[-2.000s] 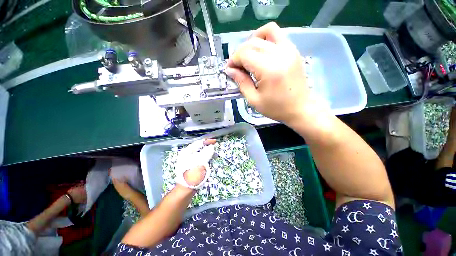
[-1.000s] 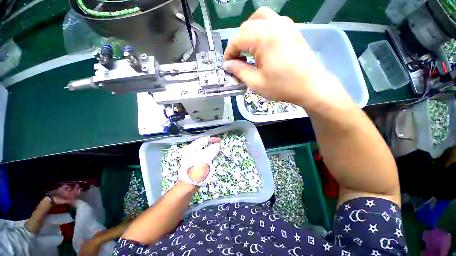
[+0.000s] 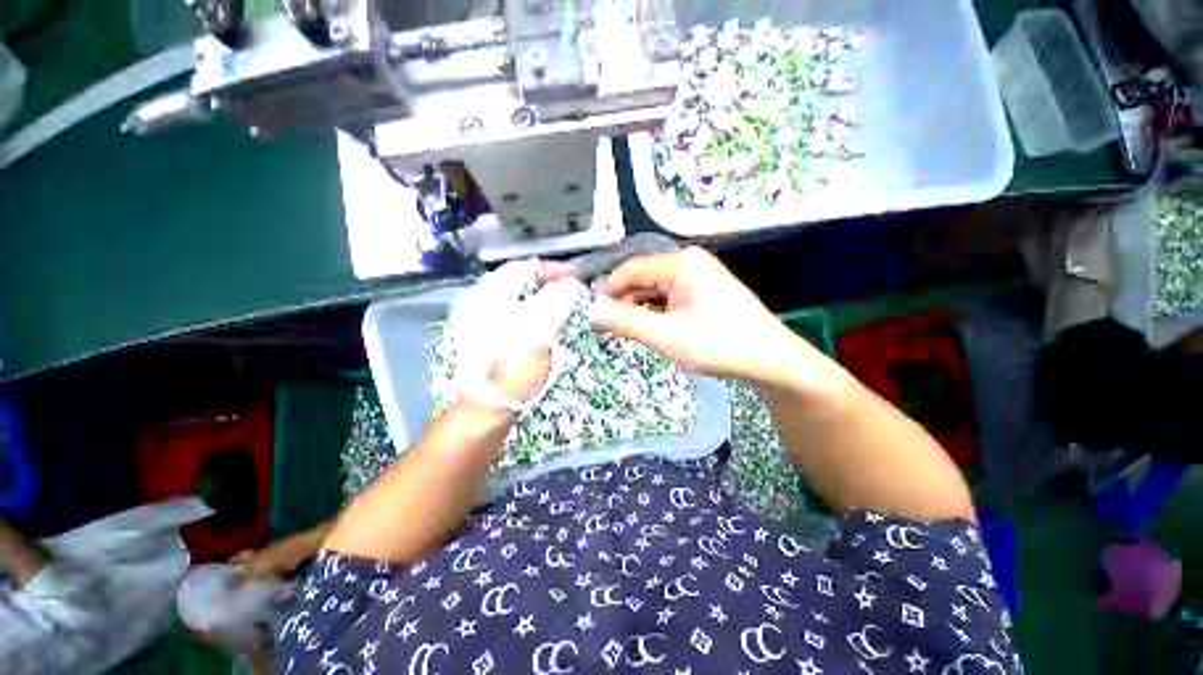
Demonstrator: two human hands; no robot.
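The whitish lap tub (image 3: 383, 376) is full of small silver-white and green pieces (image 3: 620, 389). My left hand (image 3: 512, 330), in a thin white glove, is over the tub's back left part with its fingertips towards my right hand. My bare right hand (image 3: 693, 310) is over the tub's back right part, thumb and fingers close to the left fingertips. Whether either hand holds a piece is too small and blurred to tell. The silver machine arm (image 3: 515, 112) is beyond both hands, on its white base.
The output tub (image 3: 924, 132) stands right of the machine with pieces at its near left end. A small clear tub (image 3: 1055, 86) is farther right. Red crates (image 3: 910, 376) are under the bench. Another person's arm and white sleeve (image 3: 92, 580) show at lower left.
My right hand has come down from the machine's right end to the lap tub beside my left hand. My left hand has risen slightly towards the tub's back. The view has tilted down.
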